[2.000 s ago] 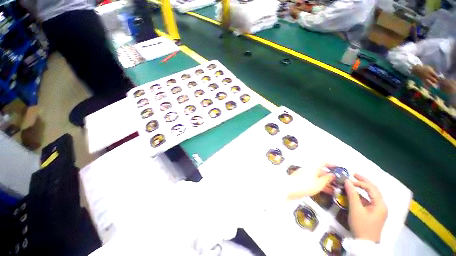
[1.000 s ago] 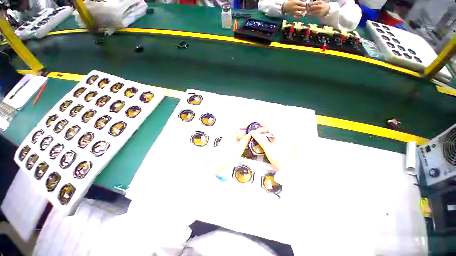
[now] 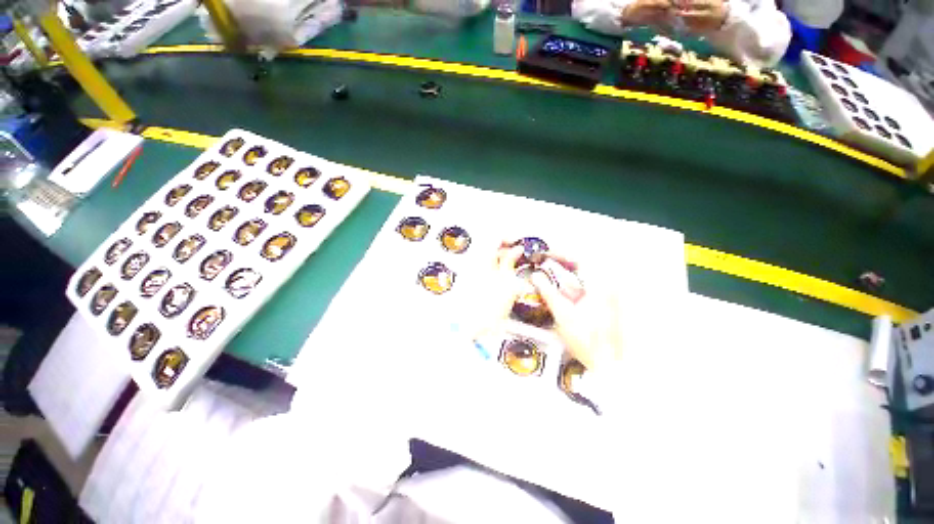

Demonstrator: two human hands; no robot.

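My left hand (image 3: 502,289) holds a small dark, purplish round piece (image 3: 534,248) at its fingertips above the white working foam tray (image 3: 389,358). My right hand (image 3: 586,319) is beside it, its fingers meeting at the lower edge of the same piece; both hands are overexposed and partly blend into the tray. An amber-gold lens module (image 3: 531,308) with black rim shows just under the fingers. More amber modules (image 3: 522,356) lie on the tray, several at its upper left, one partly hidden by my right wrist.
A full foam tray (image 3: 220,230) with rows of amber units lies left. Beyond is a green belt (image 3: 492,143) with yellow edges and small black parts (image 3: 430,90). A fixture row (image 3: 707,80) and another worker's hands stand opposite. A grey-white box (image 3: 919,358) is at the right edge.
The view swung left-to-right across the bench, then slightly back left. The hands stay together at the dark piece; my right hand now lies more across, with its fingers on the piece's lower edge.
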